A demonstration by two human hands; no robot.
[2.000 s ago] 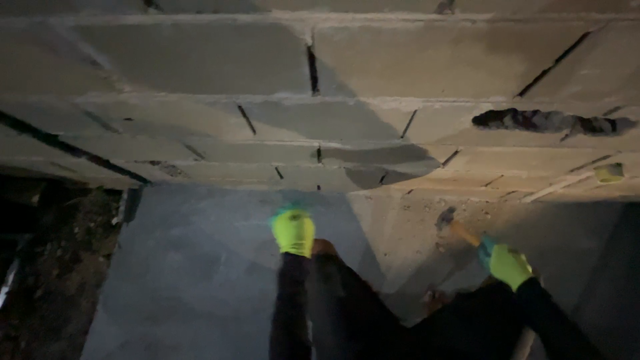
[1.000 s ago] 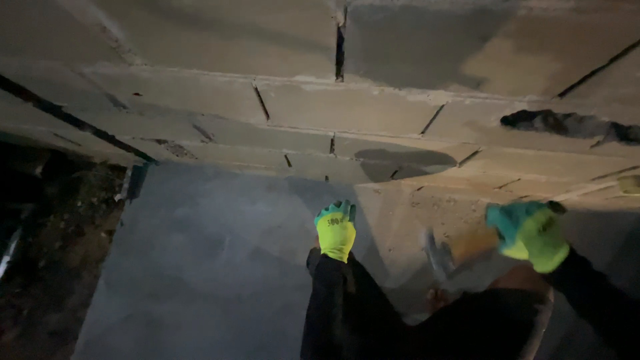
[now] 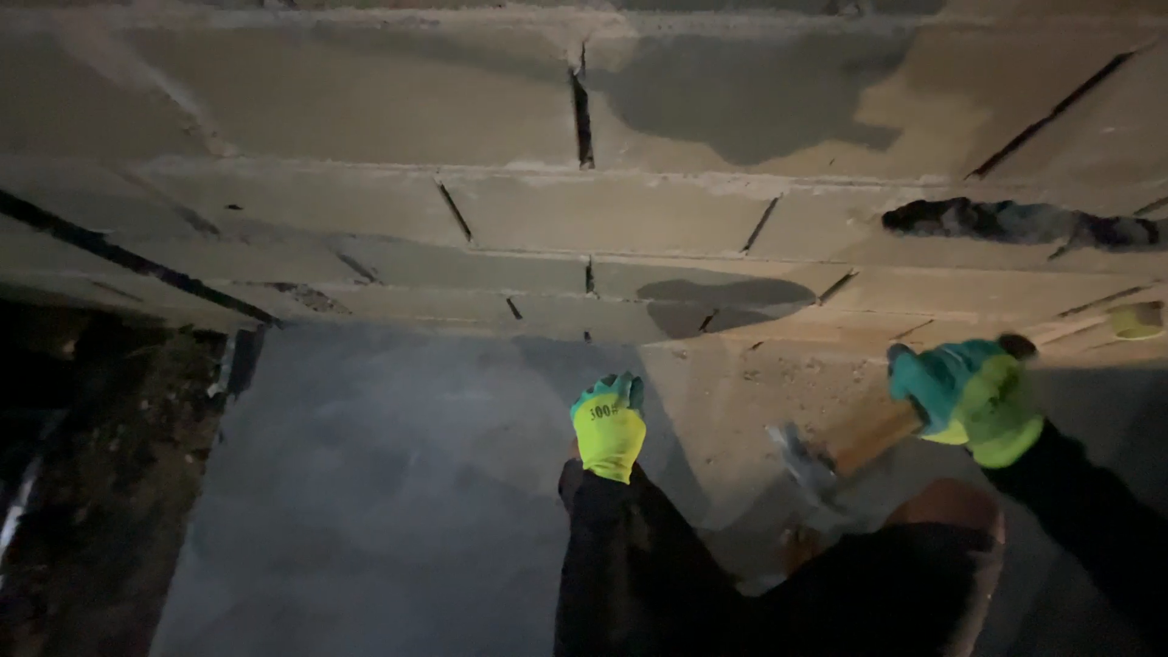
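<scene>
My right hand (image 3: 972, 397), in a teal and yellow work glove, is closed around the wooden handle of a hammer (image 3: 808, 461). The hammer's metal head points left, low over the floor and near my raised knee. My left hand (image 3: 610, 427), gloved the same way, is near the foot of the block wall (image 3: 639, 210) with its fingers curled. Whether it holds anything cannot be seen.
Grey concrete floor (image 3: 392, 493) meets the wall, with small crumbs of debris (image 3: 803, 370) near the joint. A rough slot (image 3: 1013, 224) is cut in the wall at right. A yellowish round object (image 3: 1136, 319) is at far right. Dark rough ground (image 3: 100, 438) borders the floor at left.
My right hand and the hammer have moved up towards the wall since the earliest frame. My left hand has gone from a blur to a clear view. The view has shifted somewhat.
</scene>
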